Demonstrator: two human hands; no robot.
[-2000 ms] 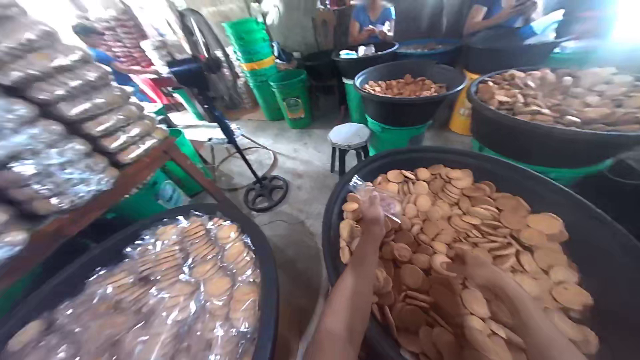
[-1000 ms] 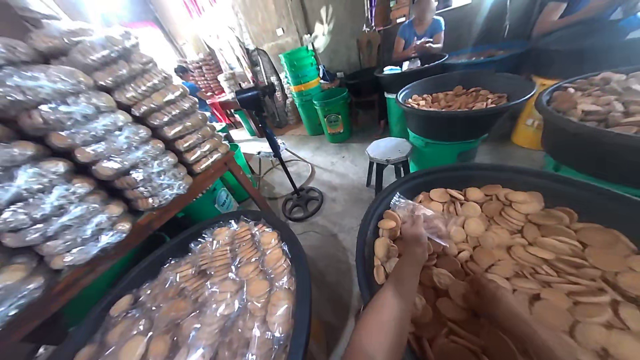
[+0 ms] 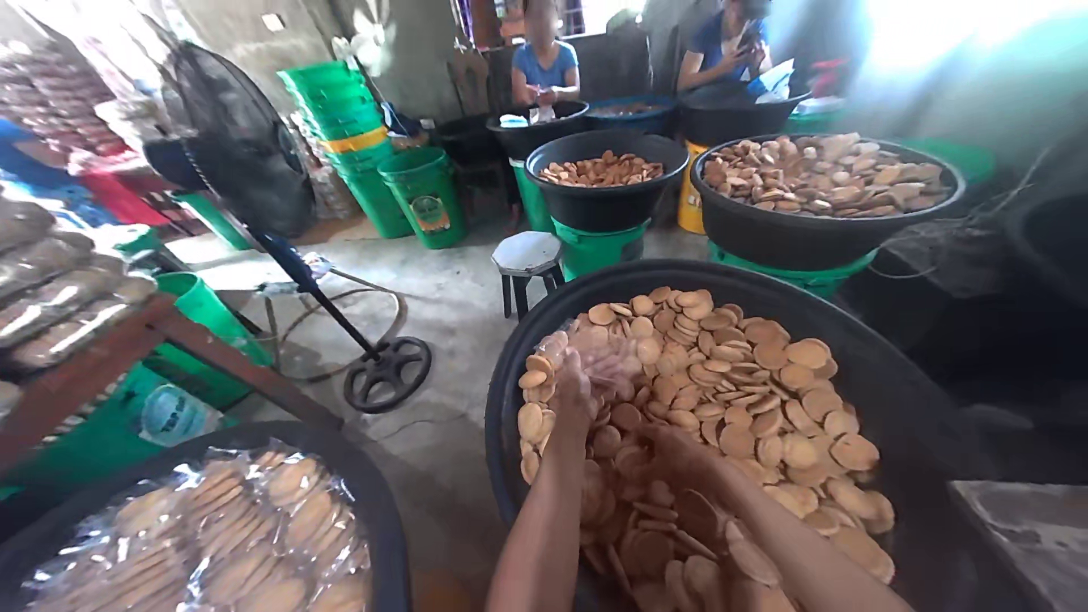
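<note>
Round flat brown biscuits (image 3: 748,374) lie heaped in a large black tub (image 3: 501,408) below me. My left hand (image 3: 576,382) is at the tub's left side, shut on a clear plastic bag (image 3: 608,361) that spreads over the biscuits. Among the biscuits, a little to the right, is my right hand (image 3: 671,450); its fingers are partly hidden, and whether it grips any biscuit is unclear. Packed biscuits in clear bags (image 3: 229,535) fill a second black tub (image 3: 387,510) at the lower left.
A stool (image 3: 527,253) stands beyond the tub, a pedestal fan (image 3: 246,153) to the left. Farther tubs of biscuits (image 3: 603,170) rest on green buckets (image 3: 599,246). Bagged stacks (image 3: 59,289) sit on a wooden rack (image 3: 93,374). Several people work at the back.
The view has shifted over the last second. My left hand stays with the plastic bag, which looks more spread out. My right hand remains among the biscuits.
</note>
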